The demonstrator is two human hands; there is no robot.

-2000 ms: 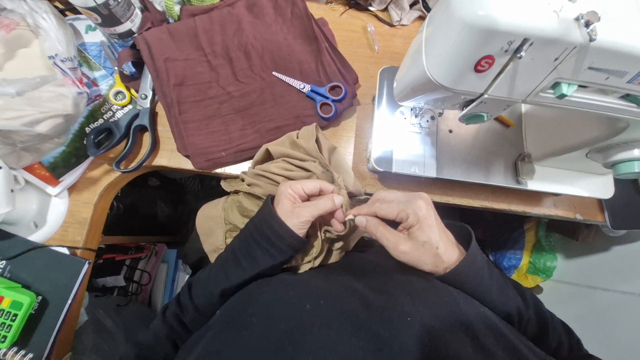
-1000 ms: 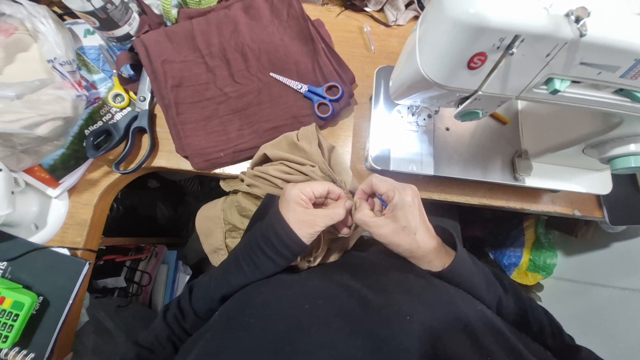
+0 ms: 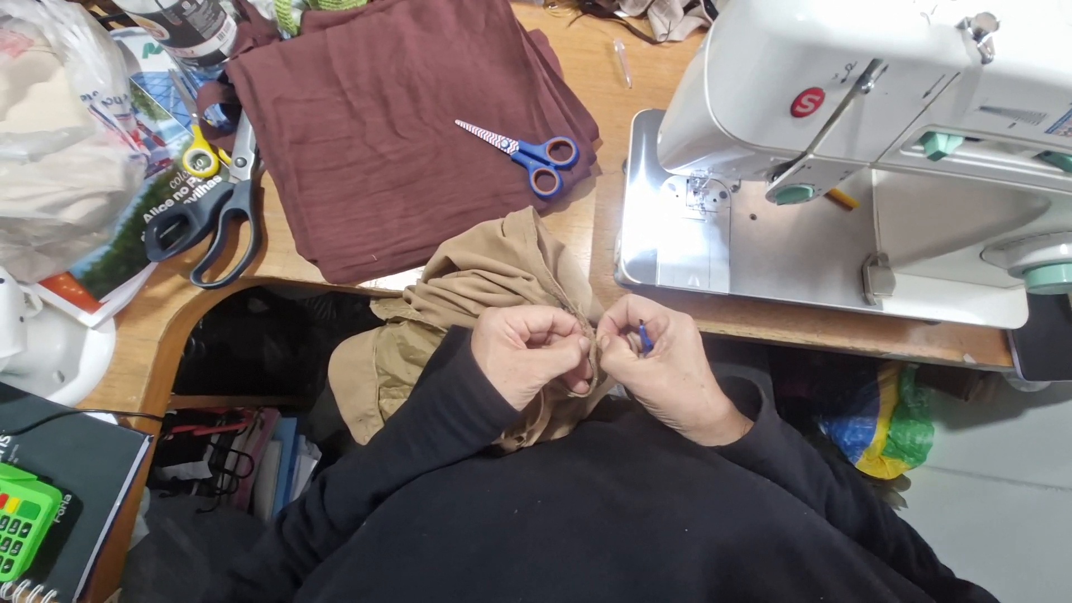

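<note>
A tan fabric garment (image 3: 494, 268) hangs from the table edge into my lap. My left hand (image 3: 532, 352) pinches its seam edge between thumb and fingers. Close to its right, my right hand (image 3: 666, 364) has thumb and fingertips together at the same edge, and a small blue tool (image 3: 645, 337), its kind unclear, shows among the curled fingers. The tool's tip is hidden. Beyond my hands, blue-handled scissors (image 3: 532, 159) with patterned blades lie on folded maroon cloth (image 3: 377, 109).
A white sewing machine (image 3: 779, 109) with a metal base stands at the right. Dark-handled shears (image 3: 230, 201) and yellow-handled scissors (image 3: 199, 155) lie at the left, beside a plastic bag (image 3: 59, 151). A green card terminal (image 3: 25, 519) sits on a dark notebook (image 3: 92, 452). The wooden table edge (image 3: 837, 335) curves around my lap.
The fingers of my right hand have curled in, and the blue tool now shows among them. My left hand still pinches the tan cloth, a little turned.
</note>
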